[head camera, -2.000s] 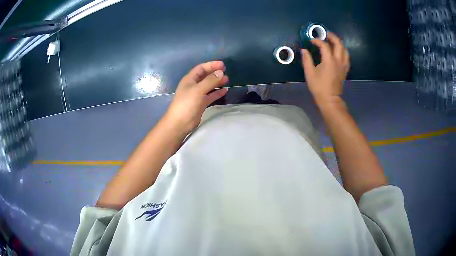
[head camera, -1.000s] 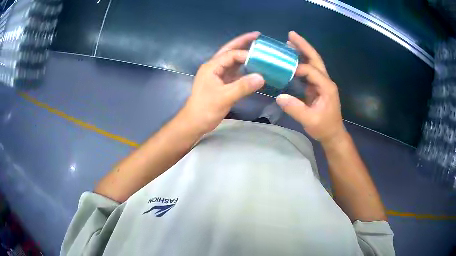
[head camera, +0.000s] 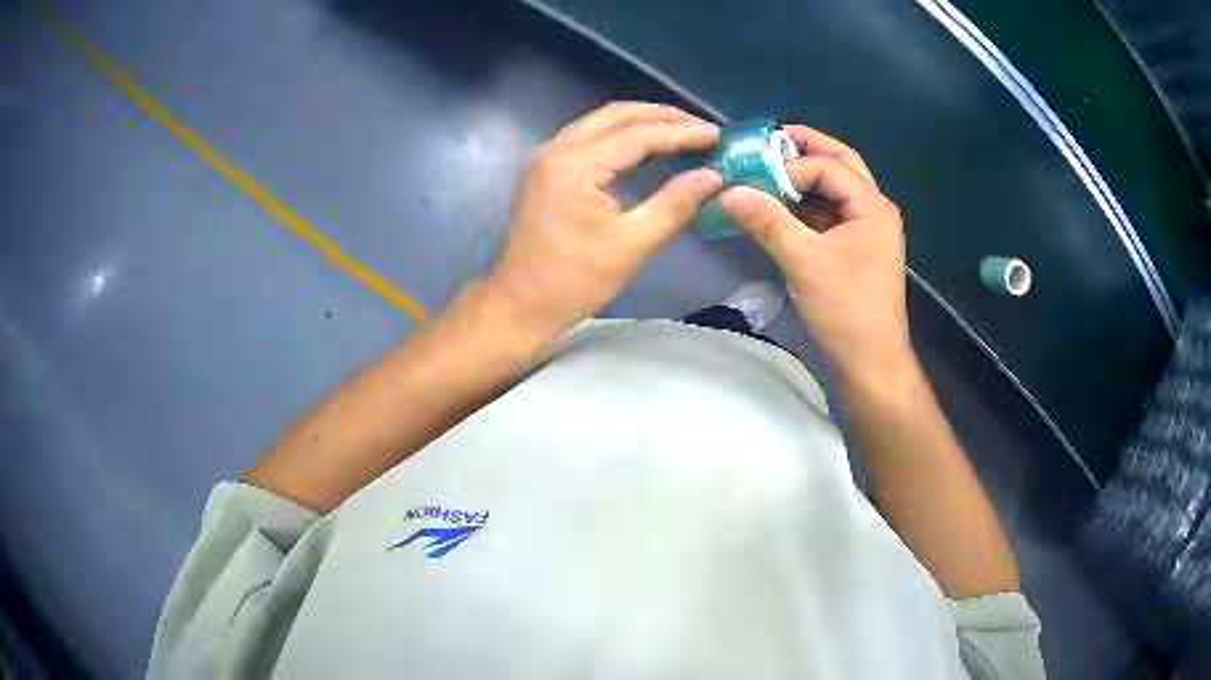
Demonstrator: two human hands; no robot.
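Observation:
A shiny green roll [head camera: 746,156] with a white ring core is held between my two hands, over the bench edge in front of my chest. My left hand [head camera: 604,199] holds its left side with thumb and fingers; the fingertips touch the green surface. My right hand [head camera: 830,219] holds it from the right, with fingers at the open white core and the thumb below. A paler green patch shows just under the roll; I cannot tell if it is a loose tape end.
A small pale roll [head camera: 1005,275] lies on the dark bench [head camera: 850,67] to the right. A pale metal rail [head camera: 1062,140] runs behind it. Stacked clear trays [head camera: 1169,465] stand at the right edge. The grey-blue floor with a yellow line [head camera: 252,193] is at the left.
The view has turned, so the bench now lies to the upper right. The green roll has tilted, its white core now showing at the right. My right fingers have closed in on it. The pale roll came into view.

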